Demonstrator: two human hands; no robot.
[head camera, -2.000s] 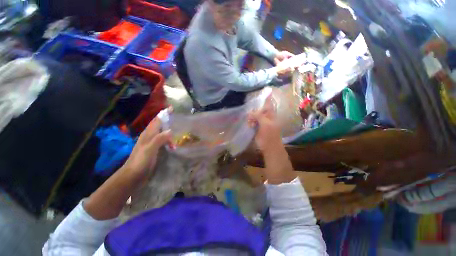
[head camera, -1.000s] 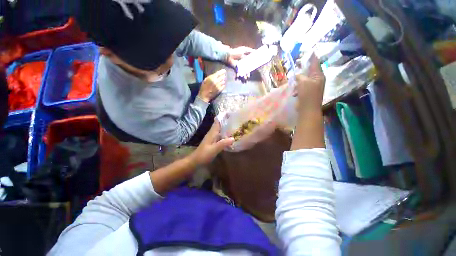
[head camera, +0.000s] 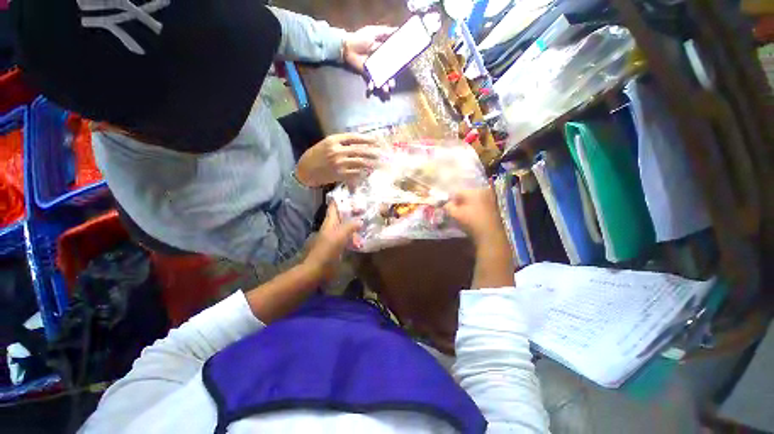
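A clear plastic bag (head camera: 399, 222) with a pinkish shine is held over the brown desk. Golden-yellow and brown bits, perhaps snack pieces (head camera: 409, 208), show inside it. My left hand (head camera: 333, 242) grips the bag's near left edge. My right hand (head camera: 475, 212) is at its right side, with the fingertips partly hidden by the plastic. A seated person's hand (head camera: 339, 159) reaches to the bag's far left edge; its fingertips are not clear against the plastic.
The seated person in a grey top and black cap (head camera: 161, 72) is at left, holding a mobile phone (head camera: 399, 52). A brown organiser (head camera: 462, 93), upright file folders (head camera: 611, 191) and printed sheets (head camera: 607, 314) are at right. Blue crates (head camera: 72, 199) and red crates stand at far left.
The bag has come lower and is spread flatter between my hands. The seated person's hand has moved to the bag. My view has shifted, bringing the folders and printed sheets further into the picture.
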